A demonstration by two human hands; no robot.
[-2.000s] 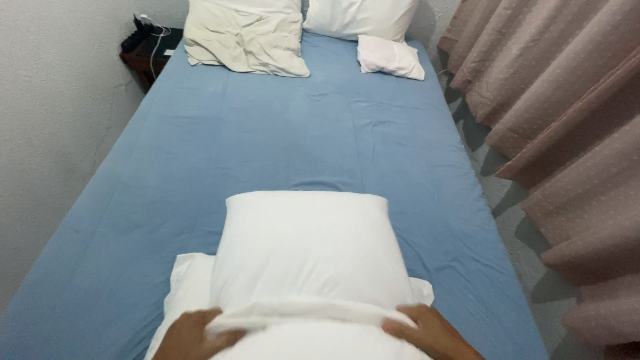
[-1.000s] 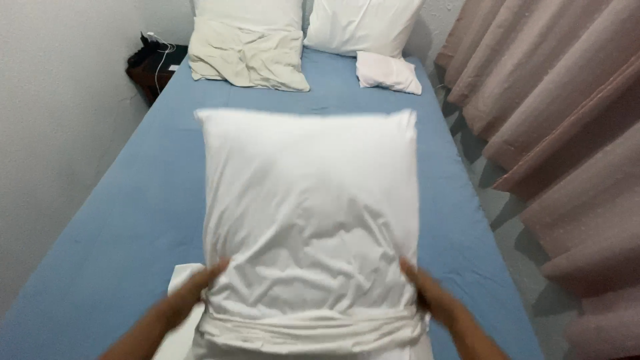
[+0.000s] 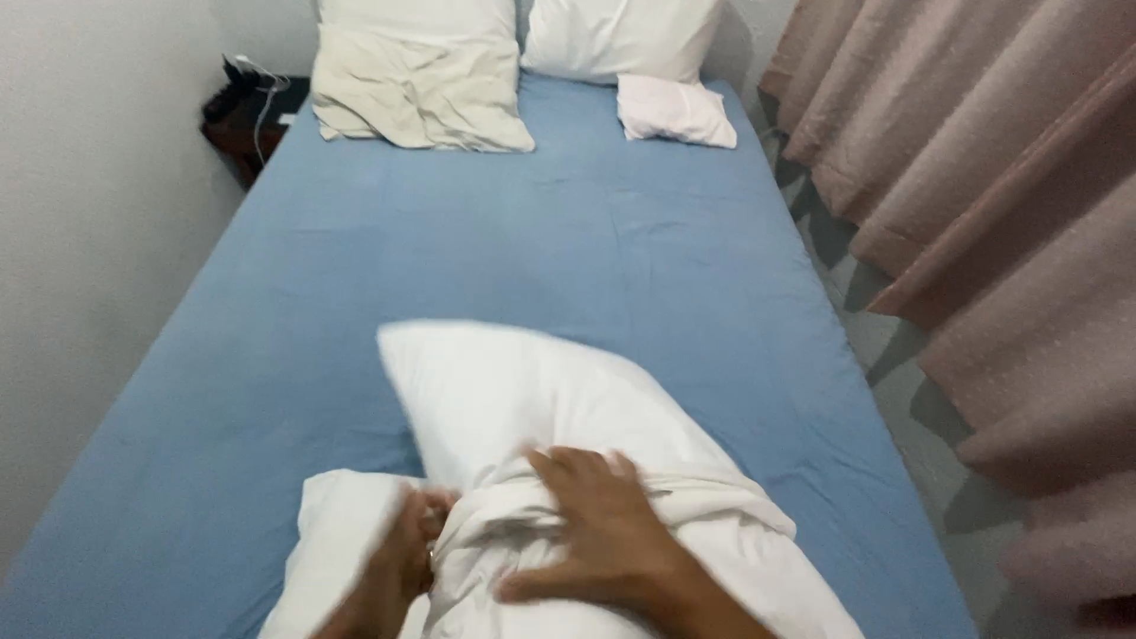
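A white pillow (image 3: 550, 390) lies tilted at the near end of the bed, with a bunched white pillowcase (image 3: 710, 497) around its middle. My left hand (image 3: 404, 541) is at the left edge of the bunched cloth; blur hides how its fingers grip. My right hand (image 3: 595, 524) rests on top of the folds with its fingers spread. Another white pillow or cloth (image 3: 342, 524) lies beneath, at the left. All of this is on a blue fitted sheet (image 3: 497, 240).
At the head of the bed are a white pillow with cream cloth (image 3: 417, 89), another white pillow (image 3: 621, 35) and a small pale pink pillow (image 3: 676, 111). A dark bedside table (image 3: 253, 115) holds cables. Pink curtains (image 3: 976, 177) hang along the right; a wall is left.
The pillow, upright and facing me a second ago, now leans with its top corner to the left. My right hand has moved from its right side onto the bunched cloth.
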